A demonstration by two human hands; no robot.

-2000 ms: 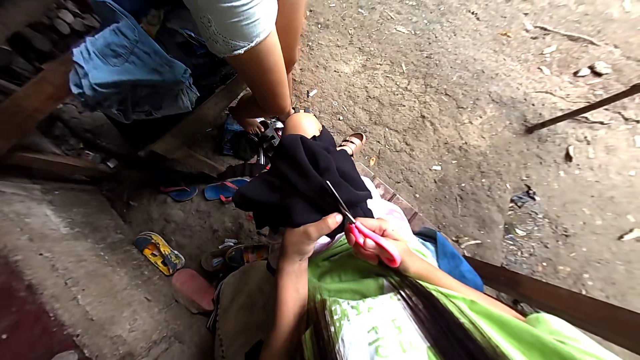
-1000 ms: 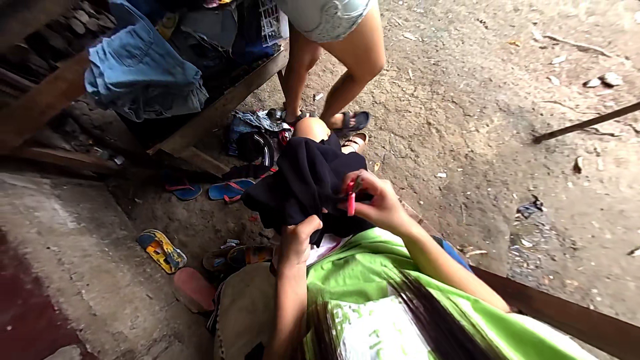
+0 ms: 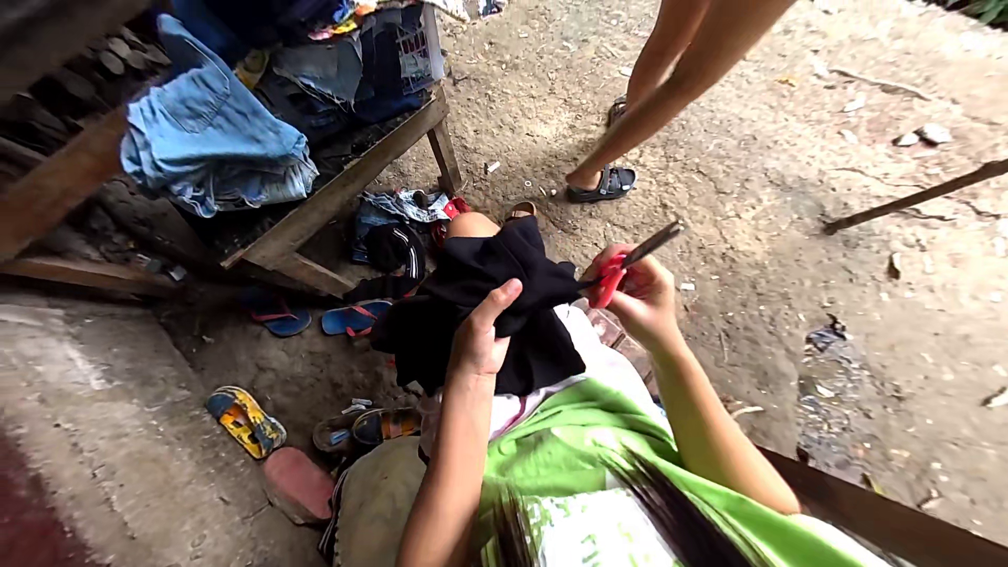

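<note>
Black cloth (image 3: 504,276) lies bunched over my lap and knee. My left hand (image 3: 482,335) grips it, thumb up on top of the folds. At the right edge of the cloth my right hand (image 3: 642,295) holds scissors with pinkish-red handles (image 3: 609,282); their dark blades point up and to the right, away from the cloth. The fingers of my right hand also seem to pinch an edge or thread of the cloth, but this is too small to tell.
Folded denim shorts (image 3: 224,142) lie at the left by a wooden bench (image 3: 346,181) heaped with clothes. Slippers (image 3: 246,421) are scattered on the dirt floor. Another person's legs (image 3: 669,94) stand ahead. A thin pole (image 3: 913,197) slants at the right.
The scissors' blades pointed up and left towards the cloth two seconds ago; now they point up and right. My right hand has moved to the cloth's right edge. The other person's legs have moved right.
</note>
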